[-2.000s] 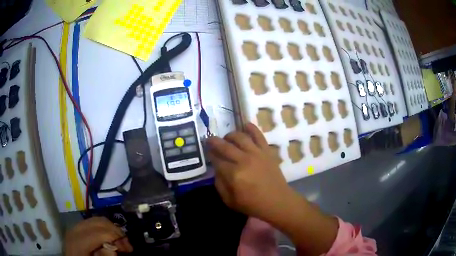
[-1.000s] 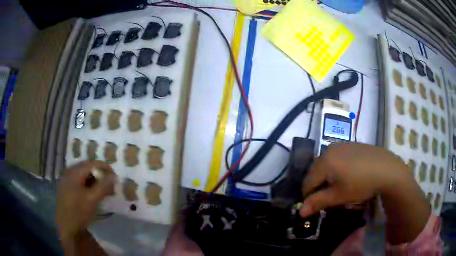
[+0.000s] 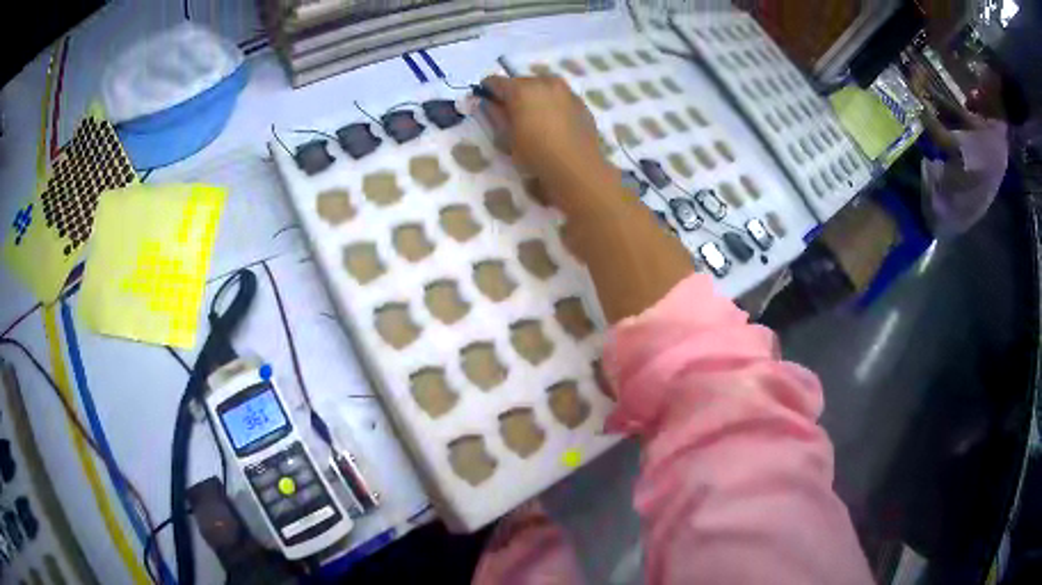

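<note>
My right hand (image 3: 539, 114) reaches to the far end of the white foam tray (image 3: 371, 389). Its fingertips pinch a small black wired component (image 3: 488, 90), mostly hidden by the fingers, at the end of the far row. Several black components (image 3: 358, 139) with thin leads lie in that row. The pockets nearer me show tan. The white handheld meter (image 3: 280, 457) lies left of the tray, its blue-lit screen showing digits, beside a dark flat bar (image 3: 217, 520). My left hand is out of the picture.
Yellow sticker sheet (image 3: 154, 263), dark-dot sheet (image 3: 86, 177) and blue-white crumpled item (image 3: 171, 97) lie at left. A black coiled cable (image 3: 189, 423) loops by the meter. Stacked trays (image 3: 366, 40) stand behind. More trays (image 3: 788, 126) and a person (image 3: 971, 171) are at right.
The view has swung right. My right hand has moved from the fixture to the far end of the right tray. My left hand has left the picture. The meter's digits have changed.
</note>
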